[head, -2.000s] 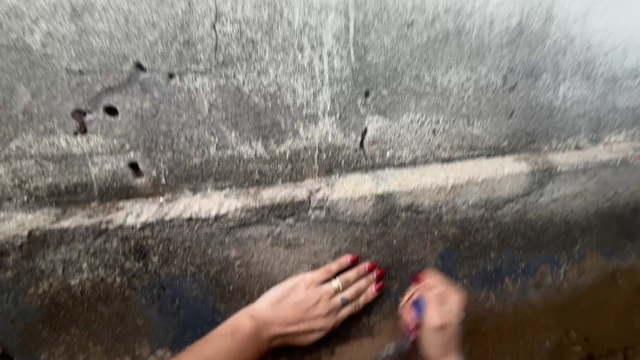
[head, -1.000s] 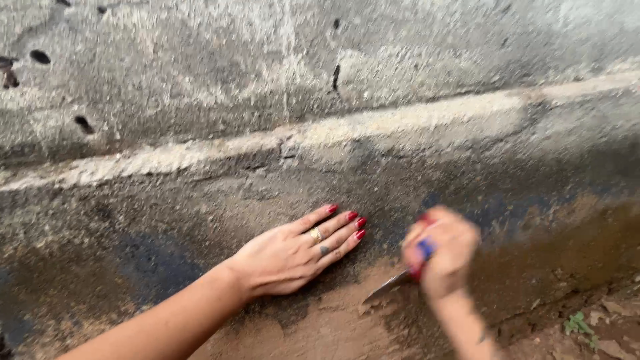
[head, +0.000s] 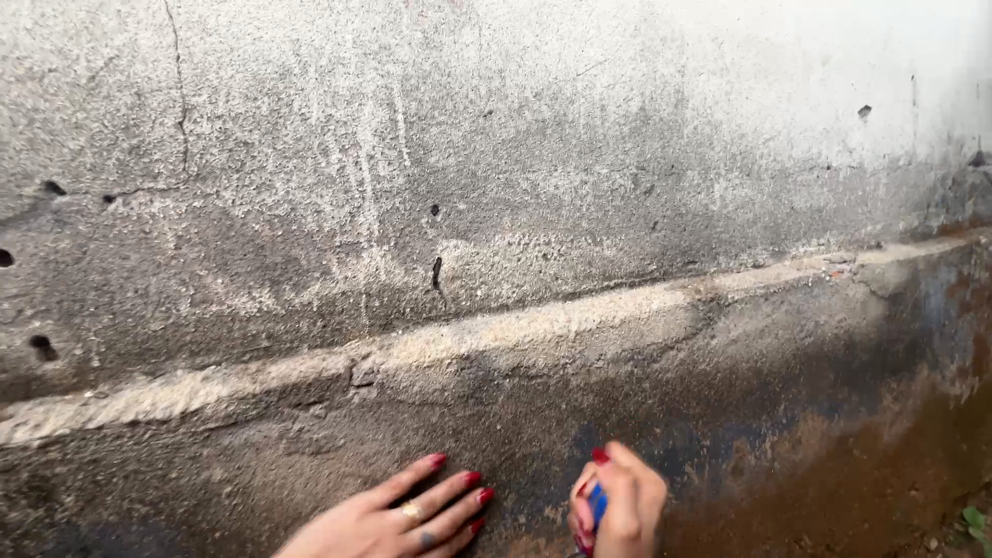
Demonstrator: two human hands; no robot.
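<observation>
Low on a rough plastered wall (head: 542, 201), my left hand (head: 395, 515) lies palm down with its fingers spread, a ring on one finger and red polish on the nails. It holds nothing. To its right, my right hand (head: 620, 504) is closed around a blue handle (head: 596, 505) of a bladed hand tool. The tool's blade is almost wholly below the bottom edge of the view, so where it touches cannot be seen. Both hands are in front of the dark, stained lower part of the wall.
A pale cement ledge (head: 527, 329) runs across the wall, rising to the right. Above it are small holes (head: 43, 347) and a thin crack (head: 180, 93). Brown soil staining covers the lower right, with a green plant (head: 973, 521) at the corner.
The view has tilted up since a second ago, so the hands sit lower and the tool's blade, visible then, has dropped out of sight. The left hand remains flat on the wall.
</observation>
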